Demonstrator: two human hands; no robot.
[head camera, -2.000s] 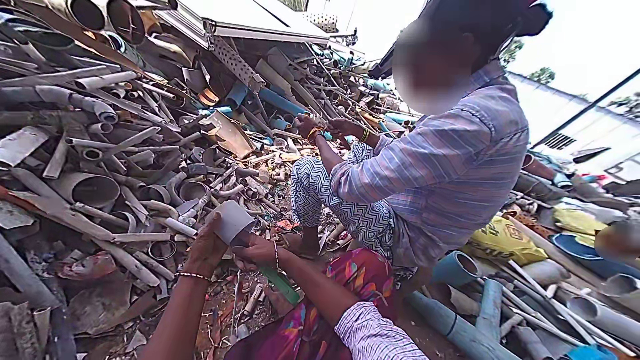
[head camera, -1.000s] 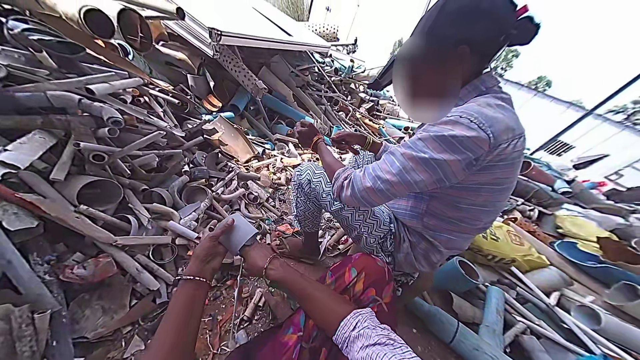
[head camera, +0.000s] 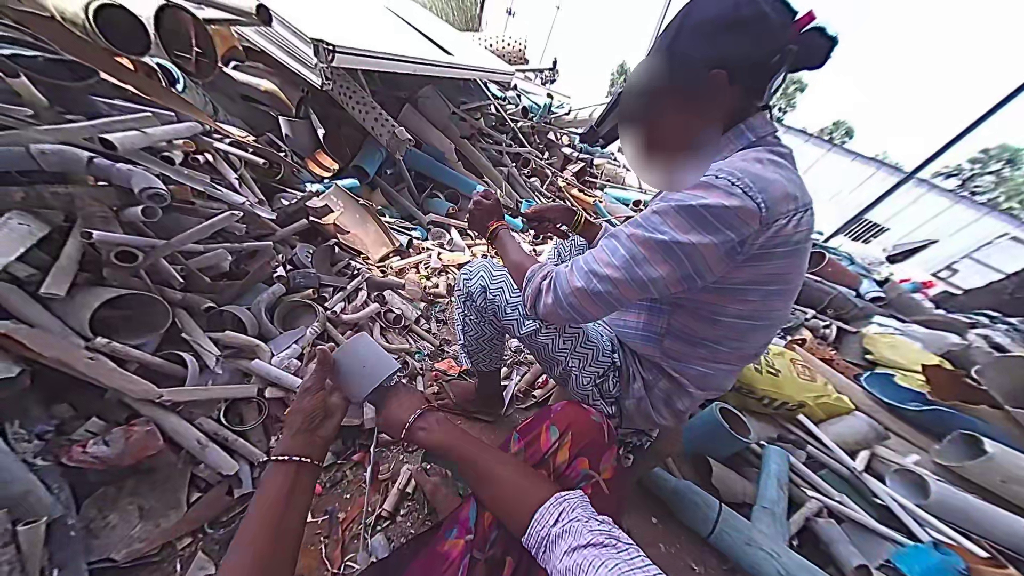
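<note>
A short grey plastic pipe piece (head camera: 364, 366) is held up over the scrap in the lower middle of the view. My left hand (head camera: 320, 396) grips its left side, with a beaded bracelet on the wrist. At the piece's lower right edge is my right hand (head camera: 400, 410), its fingers largely hidden behind or inside the piece, so its grip does not show. A thin strand hangs below the hands. Patterned red cloth (head camera: 564, 448) covers my lap beneath the right forearm.
A co-worker in a striped shirt (head camera: 680, 256) sits close on my right, both hands at a small blue piece. Heaped scrap pipes (head camera: 128, 316) rise at the left. Blue pipes (head camera: 720, 512) and a yellow sack (head camera: 788, 384) lie at the right. A white panel (head camera: 416, 40) rests atop the heap.
The green-handled thing seen under my right hand two seconds ago no longer shows. My right hand has moved in against the grey piece, which is now tilted differently.
</note>
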